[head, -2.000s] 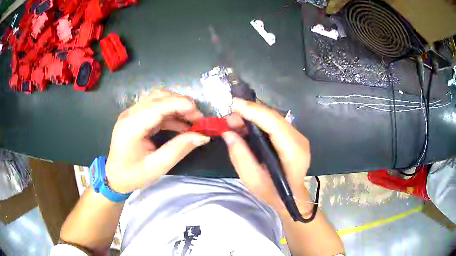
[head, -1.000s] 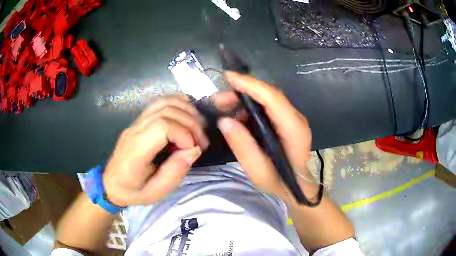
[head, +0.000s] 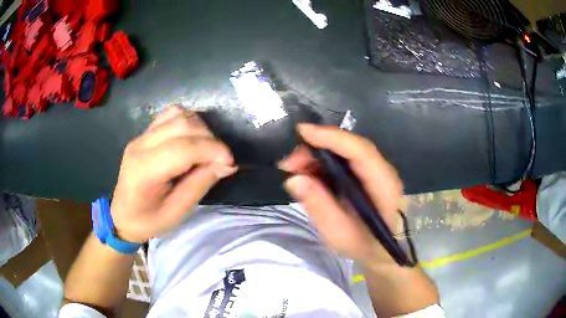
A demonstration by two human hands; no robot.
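Observation:
My left hand (head: pixel 167 174) is at the left near the bench edge, thumb and forefinger pinched on a thin, faint reddish wire (head: pixel 251 166) that stretches towards my right fingertips. My right hand (head: pixel 347 186) is to its right, blurred, and holds the black soldering iron (head: pixel 366 211) in a slanting grip; its tip is too blurred to make out. Whether the right fingertips also pinch the wire is unclear. A bright white-blue circuit board (head: pixel 259 98) lies on the mat above and between the hands. A small whitish part (head: pixel 347 120) lies above my right hand.
Red plastic housings (head: pixel 56 68) are heaped at upper left, one (head: pixel 121 54) at the heap's right side. White strip parts (head: pixel 310 13) lie at the top. Solder scraps (head: pixel 428 53), a round black grille (head: pixel 468 18), pale wire strands (head: pixel 447 96) and black cables (head: pixel 532 124) are at right.
The red part held between both hands two seconds ago no longer shows in them. The hands have moved apart, and the circuit board near them lies uncovered.

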